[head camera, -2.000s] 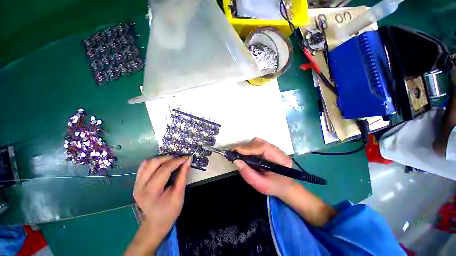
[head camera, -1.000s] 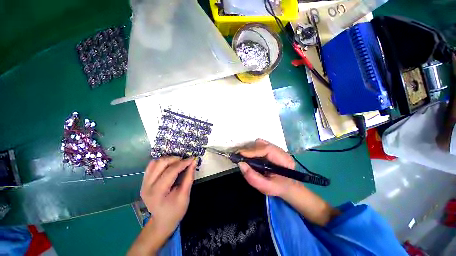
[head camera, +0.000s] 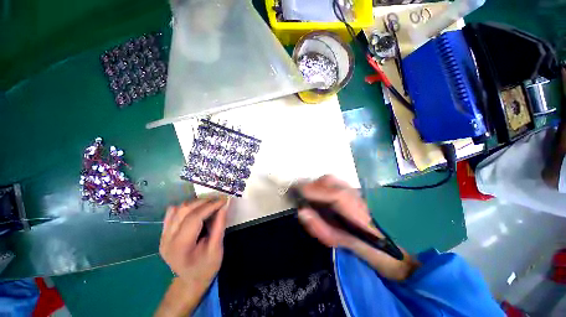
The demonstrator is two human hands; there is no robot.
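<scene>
The dark PCB panel (head camera: 222, 157) lies tilted on the white work sheet (head camera: 304, 139). My left hand (head camera: 197, 232) is just below the panel's near edge, thumb and forefinger pinched; a thin silvery solder wire (head camera: 143, 221) runs to it from the left. What else is between the fingertips is too small to tell. My right hand (head camera: 338, 217) holds the black soldering iron (head camera: 357, 230), blurred, its tip to the right of the panel and apart from it. A loose pile of pale discs with dark red leads (head camera: 107, 179) lies left of the panel.
The translucent hood (head camera: 226, 68) stands over the sheet's far side. Beside it are the round tin (head camera: 316, 69) and yellow bin (head camera: 291, 26). A spare panel (head camera: 135, 69) lies far left. The blue box (head camera: 442, 90) and red-handled tool (head camera: 381, 73) are right. A person's pale sleeve (head camera: 518, 170) shows far right.
The panel has moved away from me on the sheet and its near rail now shows. My left hand has drawn back from it. The iron's tip has left the panel and its handle is steeper.
</scene>
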